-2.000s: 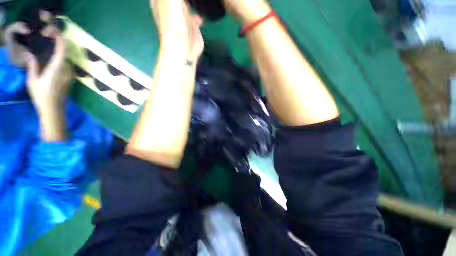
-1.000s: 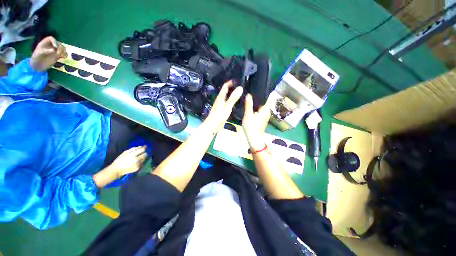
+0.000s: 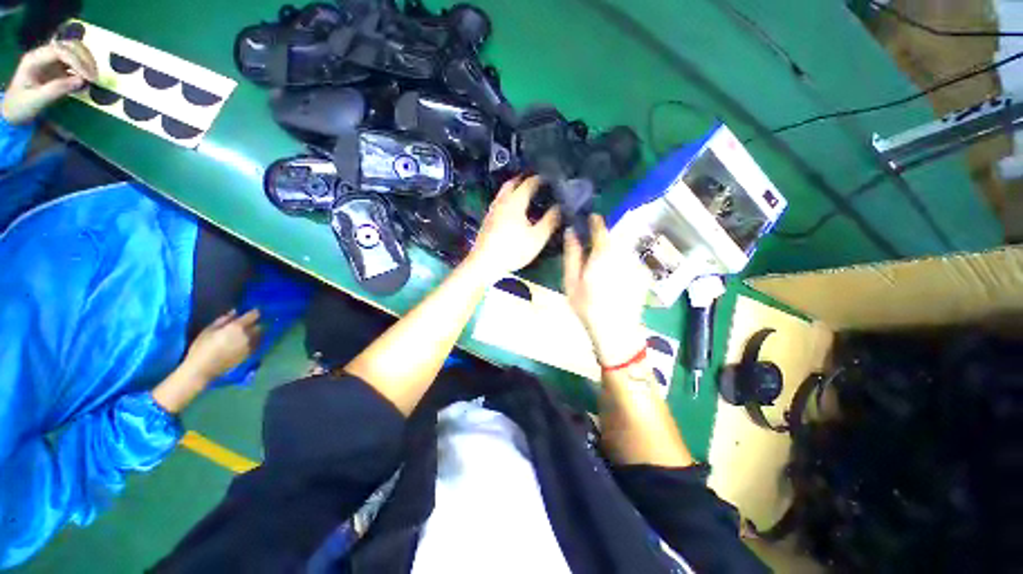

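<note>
Several glossy black oval housings (image 3: 404,164) lie heaped on the green bench. My left hand (image 3: 516,230) and my right hand (image 3: 600,280) are at the right end of the heap, with a blurred black unit (image 3: 570,200) held between their fingers. Where the unit ends and the pieces behind it begin is unclear. A white liner sheet (image 3: 533,325) lies under my wrists, with black half-round pads (image 3: 513,289) at its left end and more at its right end. My right forearm covers part of it.
A white and blue screw feeder (image 3: 701,213) and an electric screwdriver (image 3: 700,336) are to the right. A brown carton (image 3: 746,448) of black parts is at far right. At left, a person in a blue smock (image 3: 95,325) has a hand on another pad sheet (image 3: 157,95).
My hands have come back from the far bench edge to the heap. Since one second ago, the upright black unit between them has tilted and blurred. The view has shifted slightly.
</note>
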